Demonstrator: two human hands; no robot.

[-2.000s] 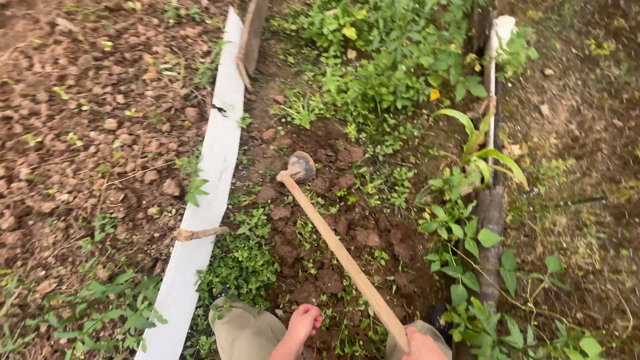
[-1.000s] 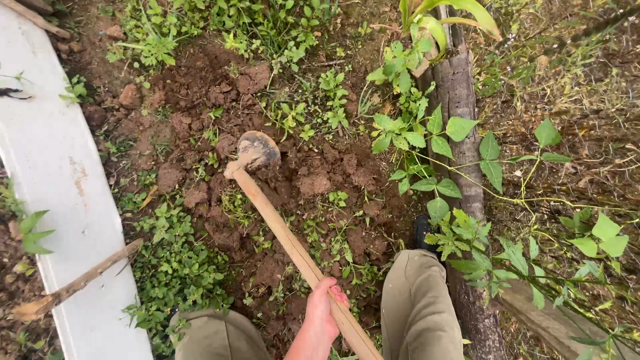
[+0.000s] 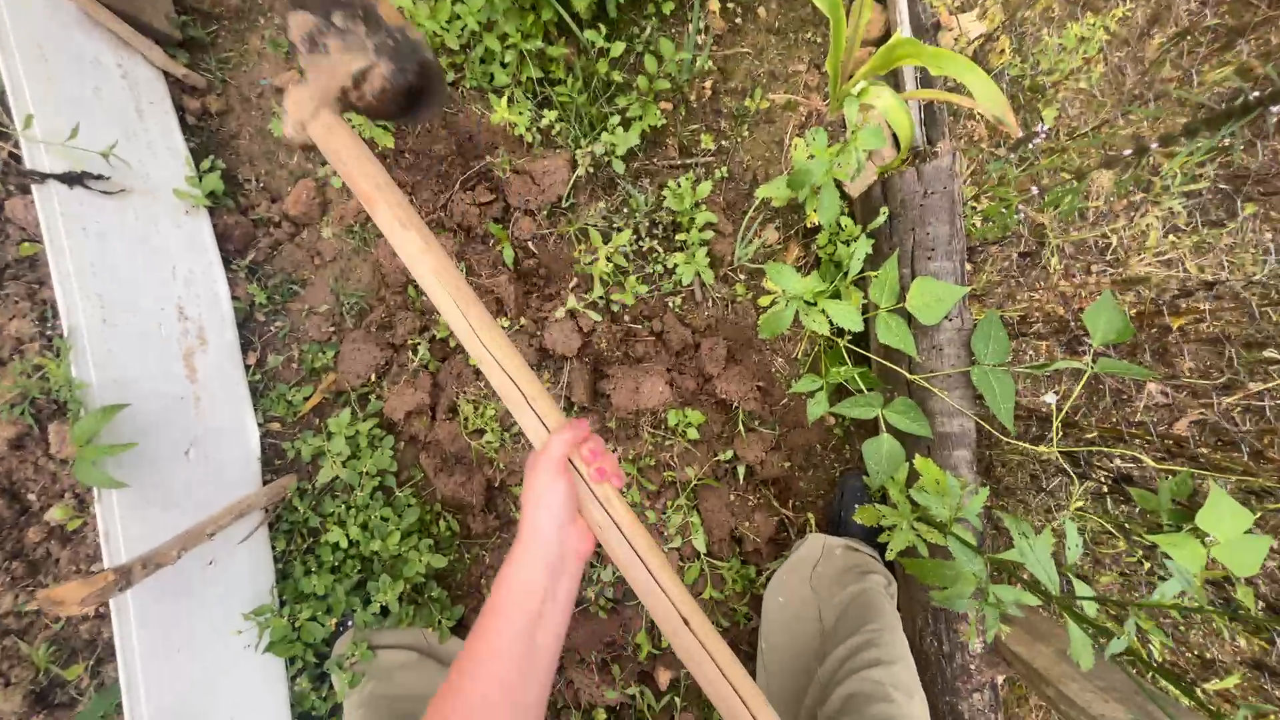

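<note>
My left hand (image 3: 568, 490) is closed around the middle of the cracked wooden handle of a hoe (image 3: 450, 290). The handle runs from the upper left to the bottom edge. At its top end the soil-covered metal hoe head (image 3: 375, 65) looks blurred and stands over the bed, close to the upper left. Below it lies dug, cloddy brown soil (image 3: 640, 385) with small green weeds. My right hand is out of the frame, and the lower end of the handle is cut off by the bottom edge.
A white board (image 3: 160, 330) edges the bed on the left, with a broken stick (image 3: 170, 550) across it. An old wooden beam (image 3: 930, 260) borders the right side, overhung by a leafy vine (image 3: 885, 410). My trouser legs (image 3: 835, 630) and a dark shoe (image 3: 852, 505) are at the bottom.
Two seconds ago my left hand was off the handle; it now grips it. Since one second ago the hoe head has moved up and left from the dug soil. The view has come closer.
</note>
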